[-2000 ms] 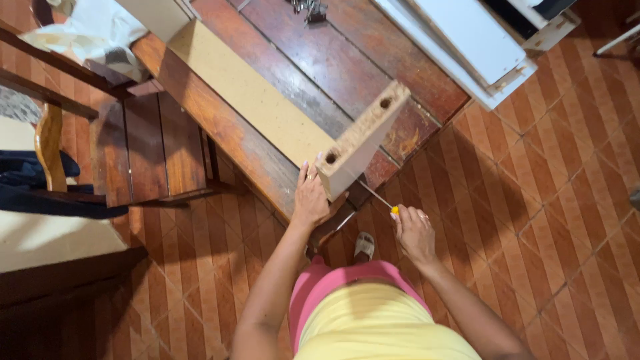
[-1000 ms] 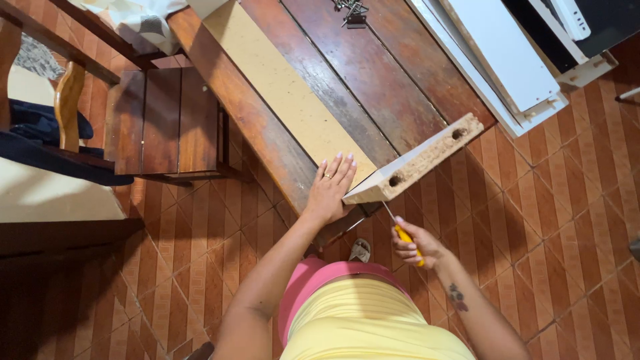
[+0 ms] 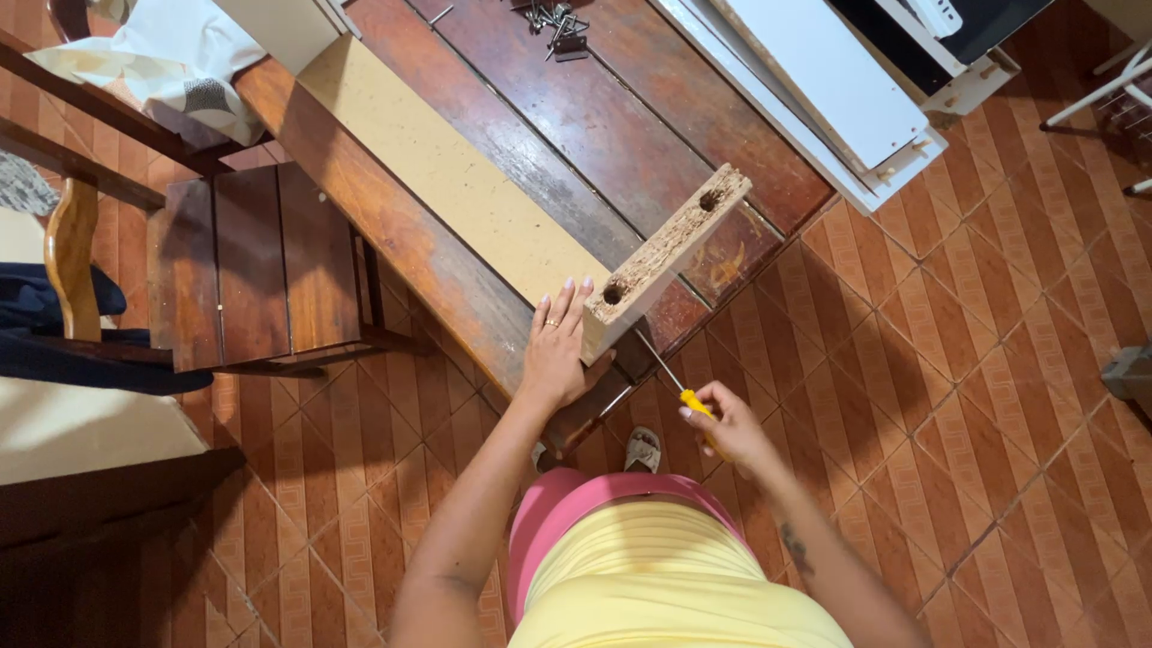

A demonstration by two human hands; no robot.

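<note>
An upright particleboard panel [image 3: 666, 243], its raw edge with two round holes facing up, stands at the near end of a long tan board [image 3: 459, 171] on a wooden table [image 3: 576, 117]. My left hand [image 3: 560, 346] presses against the panel's left corner, fingers spread over the end of the board. My right hand [image 3: 733, 427] holds a screwdriver by its yellow handle [image 3: 697, 405]. The metal shaft points up and left to the lower outer face of the panel; its tip is hidden or too small to tell.
A pile of screws and metal fittings [image 3: 558, 27] lies at the table's far side. White panels with wooden dowels [image 3: 828, 81] rest at the right edge. A wooden chair [image 3: 261, 261] stands at the left, with printed cloth [image 3: 171, 63] near the table's corner.
The view has shifted between frames. My right hand stays on the screwdriver, and its grip on the handle has changed a little. My left hand remains at the panel's corner.
</note>
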